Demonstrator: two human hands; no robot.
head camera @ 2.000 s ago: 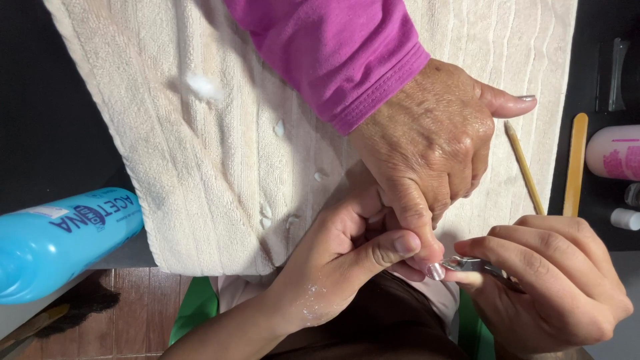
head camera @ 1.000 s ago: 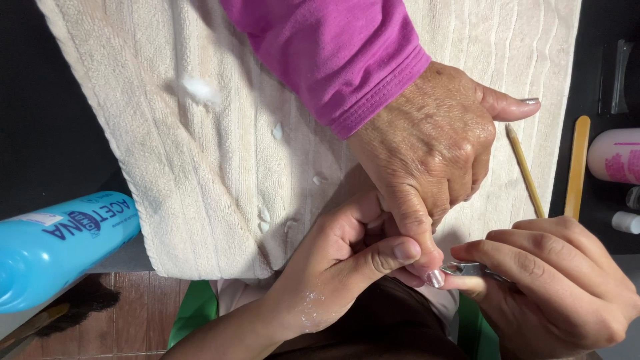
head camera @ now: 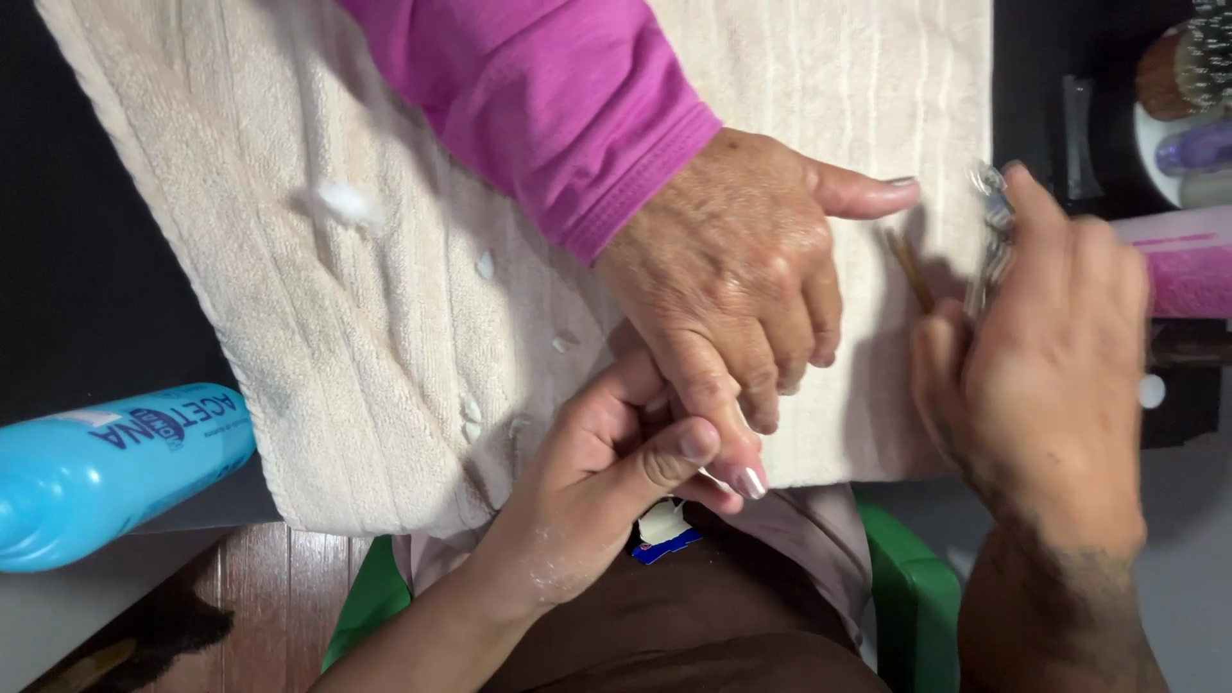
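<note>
My left hand point(head camera: 616, 472) grips the index finger of another person's hand point(head camera: 736, 260), whose nails are shiny and silvery. That hand extends from a magenta sleeve point(head camera: 568, 115) and lies palm down over a cream towel point(head camera: 385, 318). At the right, over the towel's edge, my right hand point(head camera: 1049, 356) is blurred and has metal nippers point(head camera: 991, 221) in it, their tips pointing up. A thin wooden stick point(head camera: 910, 269) lies on the towel beside my right thumb, its lower part hidden. Bits of white cotton point(head camera: 349, 205) lie on the towel.
A blue acetone bottle point(head camera: 125, 462) lies at the left. At the right are a pink and white bottle point(head camera: 1184, 260), a round white container point(head camera: 1150, 154) with a brush and small items, and a small white cap point(head camera: 1151, 391). Green chair parts point(head camera: 905, 577) show below.
My right hand has moved up and right with the nippers, away from the other person's fingertip. My left hand still holds the finger.
</note>
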